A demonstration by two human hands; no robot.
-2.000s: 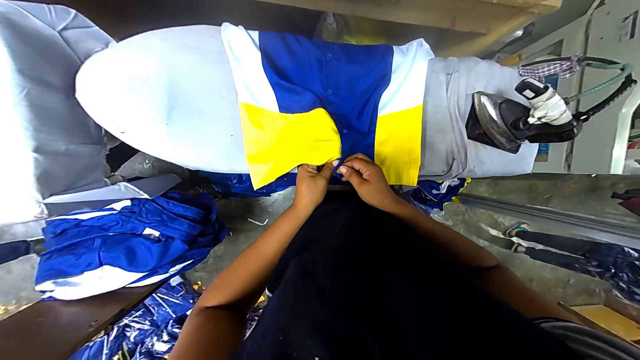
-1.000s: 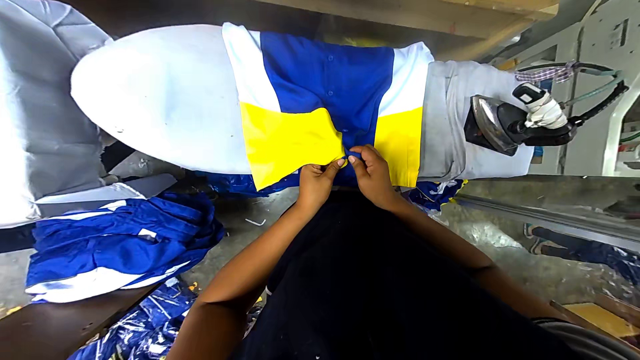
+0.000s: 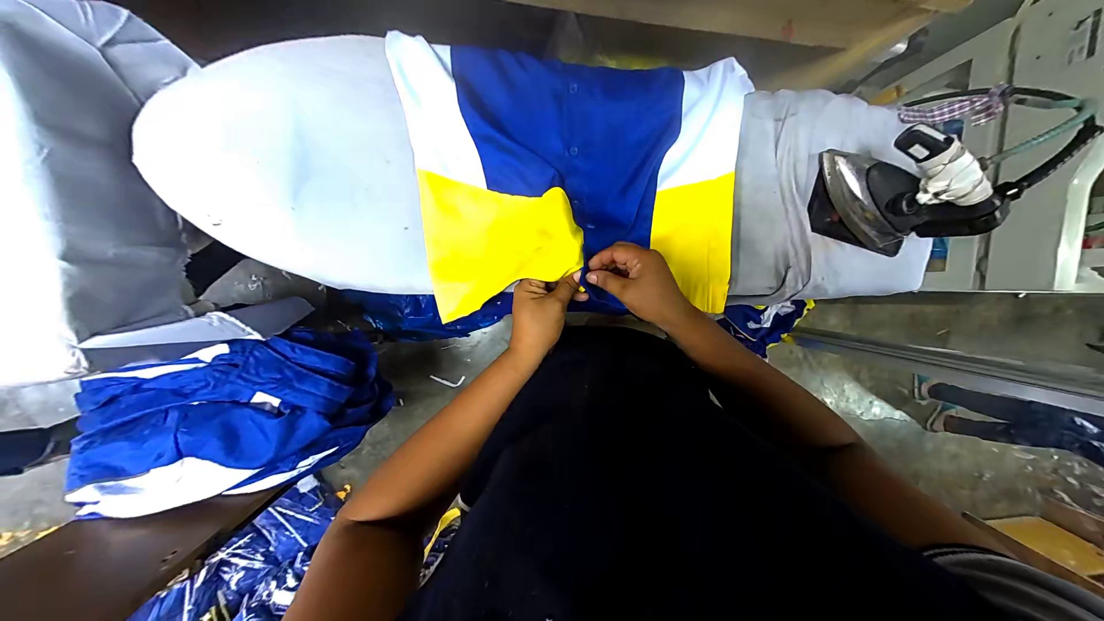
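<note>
A blue, white and yellow buttoned garment lies across a padded grey ironing board. Its front placket with small buttons runs down the blue middle. At the near edge my left hand pinches the gathered yellow and blue cloth beside the placket. My right hand is just to the right, thumb and forefinger bent at the placket's edge; whether cloth is between them is hard to tell. An electric iron with a white-wrapped handle rests on the board's right end.
Folded blue and white garments lie on a dark bench at lower left. Grey cloth covers something at far left. Plastic-wrapped blue items are below the bench. A person's legs show at right. A hose and cable lead from the iron.
My right hand's fingers have shifted slightly away from my left fingers at the placket. The garment and the iron stay in place.
</note>
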